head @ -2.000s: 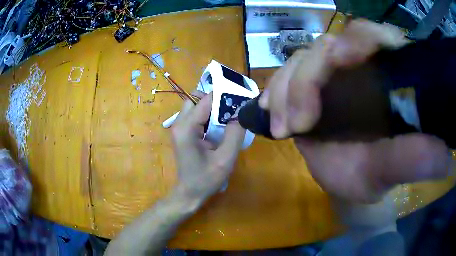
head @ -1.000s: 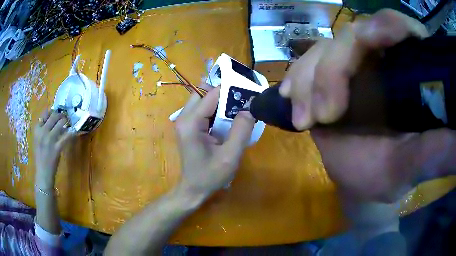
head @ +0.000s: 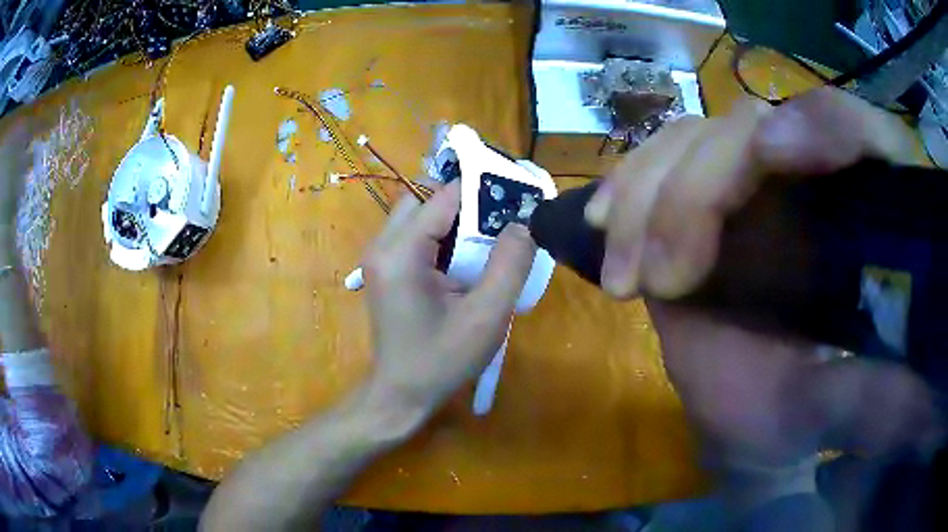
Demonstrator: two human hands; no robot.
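My left hand holds a white camera housing from the near left side, its thumb at the lower edge of a black light board with pale round dots. White antennas stick out; one points toward me. Wires trail to the upper left. My right hand, blurred, is wrapped around a thick black electric screwdriver. Its tip is at the right part of the light board. The bit and any screw are too small or hidden to tell.
Another white camera unit with antennas and wires lies left. A screw feeder stands at the back. Dark cabled modules lie far left, pale stringy parts at the left edge. Another person's sleeve shows lower left. Bluish scraps lie behind the wires.
The other person's hand has left the second camera unit, which now lies free at the left. My held housing has turned slightly; an antenna now shows below it. The screwdriver stays at the light board.
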